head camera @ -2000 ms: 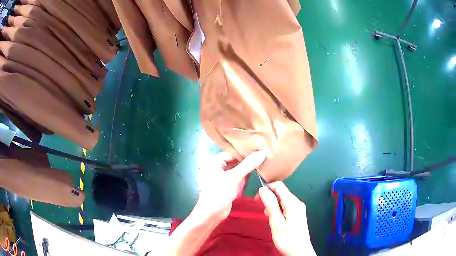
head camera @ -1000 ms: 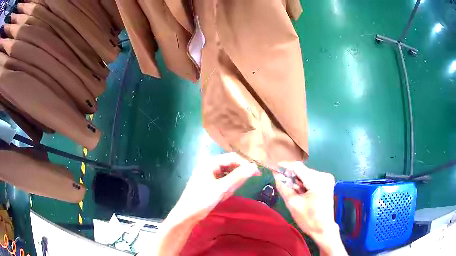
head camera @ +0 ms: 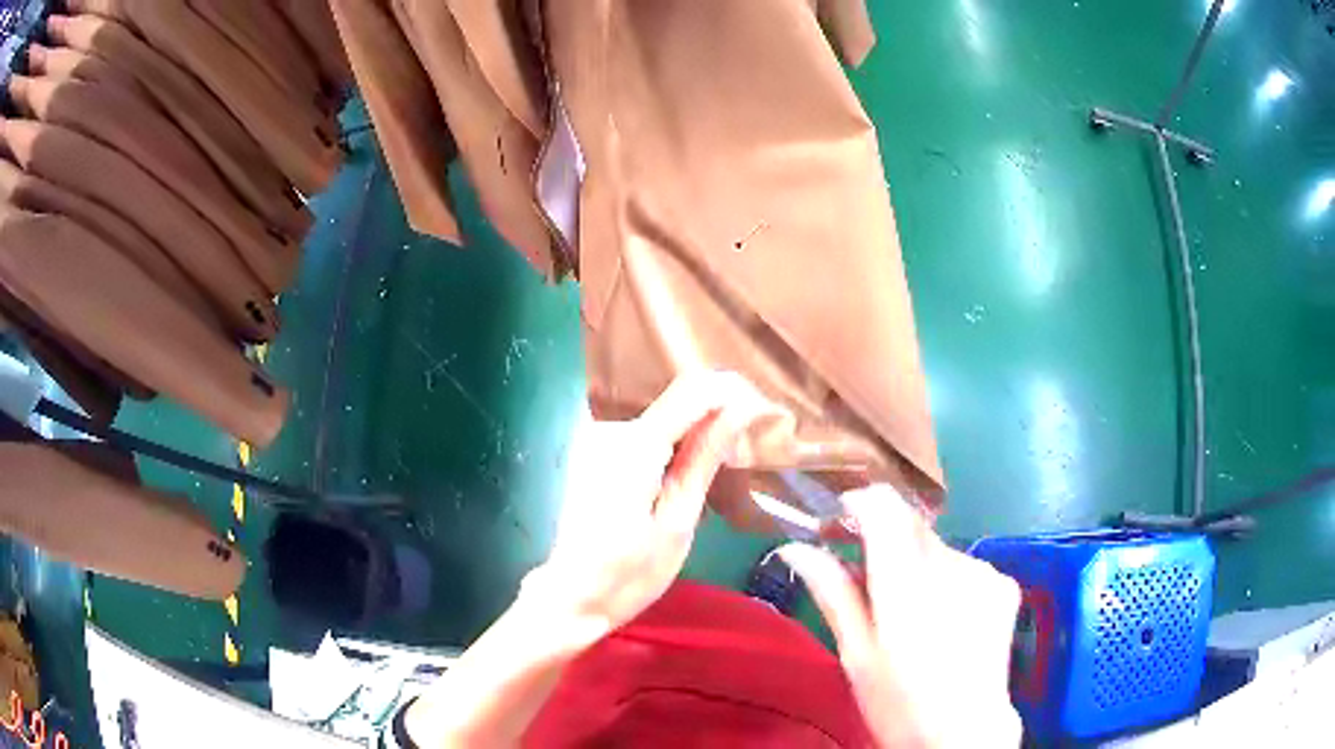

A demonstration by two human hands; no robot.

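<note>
A tan jacket (head camera: 747, 176) hangs down in front of me, its lower edge at my hands. My left hand (head camera: 652, 476) pinches the cloth near this edge between thumb and fingers. My right hand (head camera: 915, 600) is at the lower right corner of the cloth and holds silver thread snips (head camera: 791, 509), with the blades pointing left toward my left hand. The edge between my hands is partly covered by my fingers. A small dark mark shows on the cloth above. Pale lining (head camera: 559, 183) shows in a gap at the jacket's left.
Matching tan jackets (head camera: 132, 249) hang in a row at the left. A blue plastic stool (head camera: 1149, 629) stands at the lower right. Grey rack legs (head camera: 1193, 322) stand on the green floor at the right. A black bin-like object (head camera: 330, 563) and a white tabletop (head camera: 191, 702) are at the lower left.
My left hand has moved up onto the cloth and now grips it. The snips' blades show more clearly in my right hand. The jacket's lower corner has shifted slightly right.
</note>
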